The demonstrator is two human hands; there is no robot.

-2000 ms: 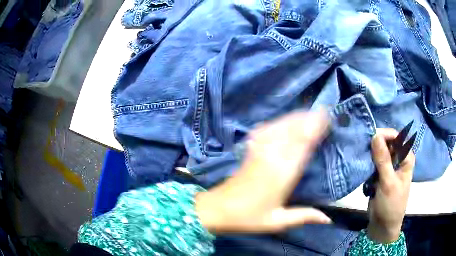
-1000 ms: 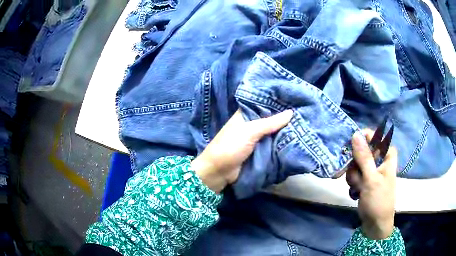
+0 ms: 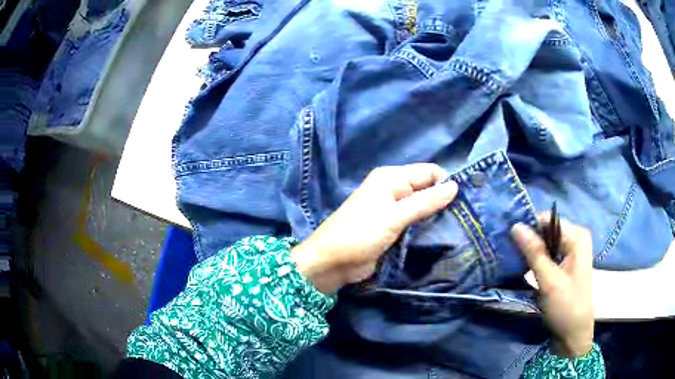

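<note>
A faded blue denim garment lies spread and crumpled over the white table. Its cuff, with yellow-gold stitch lines and pale edge stitching, is held up near the table's front edge. My left hand pinches the cuff's left edge between thumb and fingers. My right hand holds dark thread snips, blades pointing up, with the thumb at the cuff's right edge. The snips' handles are hidden in the palm.
The white table has a rounded edge. A blue bin is below it. A pale plastic tub with denim stands at left. The grey floor has yellow marking. More denim hangs below the front edge.
The cuff has been turned over, now showing darker denim with yellow-gold lines. My left hand has shifted up and right along it. The snips' blades now look narrow, nearly edge-on.
</note>
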